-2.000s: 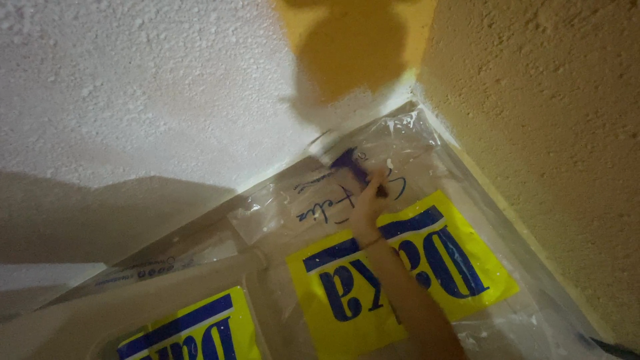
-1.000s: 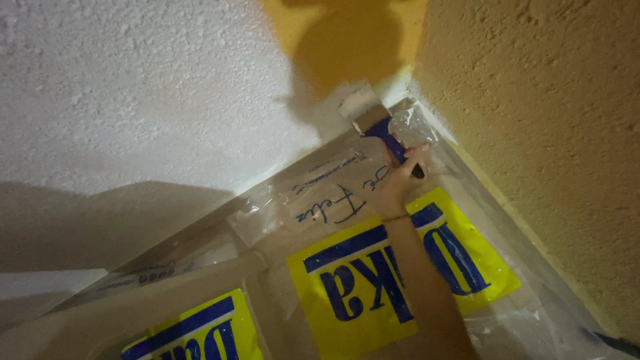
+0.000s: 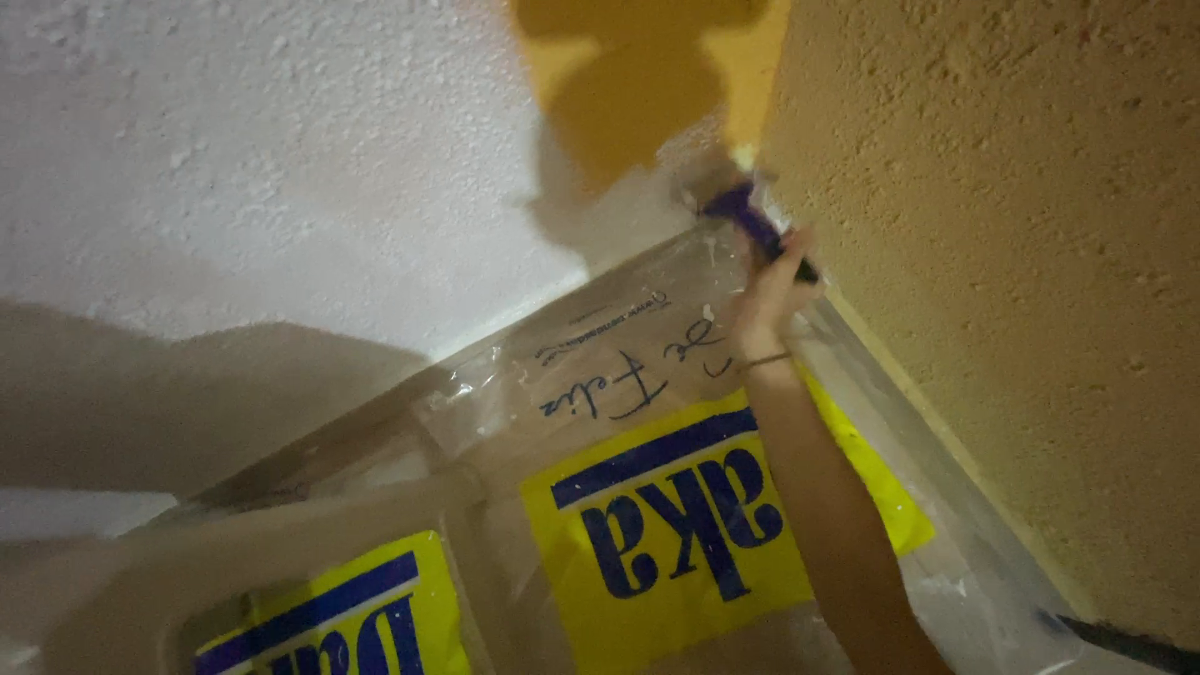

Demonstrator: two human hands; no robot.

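Observation:
My right hand (image 3: 773, 291), with a thin band at the wrist, grips the purple handle of a paintbrush (image 3: 745, 211). The brush's blurred head is against or just in front of the wall near the corner, at the lower end of an orange painted patch (image 3: 619, 112). White paint (image 3: 281, 169) covers the wall to the left. Below the hand and forearm lies clear plastic sheeting (image 3: 506, 366) with yellow and blue printed panels (image 3: 675, 525). My left hand is out of view.
A rough yellowish wall (image 3: 994, 234) rises on the right and meets the painted wall at the corner. The plastic-covered surface runs along the foot of both walls. A dark, narrow object (image 3: 1125, 645) shows at the lower right. Shadows fall across the white and orange areas.
My right hand has moved up toward the corner with the paintbrush. Two seconds ago the brush was over the plastic sheeting; now its head is by the lower end of the orange patch.

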